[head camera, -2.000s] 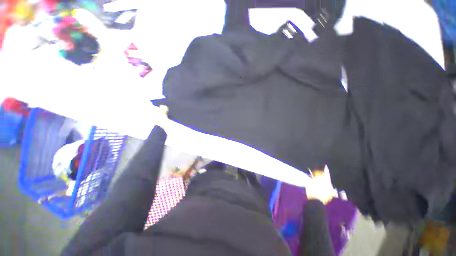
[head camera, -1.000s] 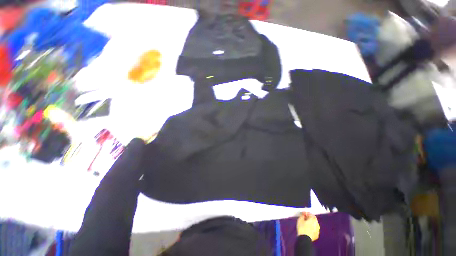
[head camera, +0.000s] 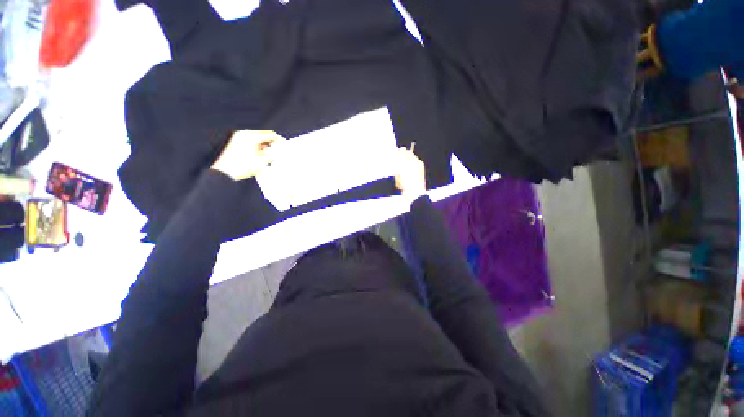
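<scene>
A black garment or cut panel (head camera: 343, 77) lies on the white table in front of me. A white card template (head camera: 334, 161) lies on it near its front edge, slightly tilted. My left hand (head camera: 249, 155) holds the card's left end between thumb and fingers. My right hand (head camera: 410, 173) is at the card's right end, with a small slim item (head camera: 412, 147) showing at its fingertips; what the item is cannot be told. A stack of black pieces (head camera: 522, 89) with jagged edges lies to the right.
A smartphone (head camera: 79, 187), a tan-yellow item (head camera: 46, 222) and a black case (head camera: 11, 230) lie on the white table (head camera: 106, 273) at the left. An orange-red patch (head camera: 67, 31) is behind. A purple bag (head camera: 506, 244) hangs at the front edge; blue crates (head camera: 640, 375) stand lower right.
The white card is now on the black cloth between my hands. Both hands have come onto the cloth near its front edge. The view has tilted down, and the phone now shows at the left.
</scene>
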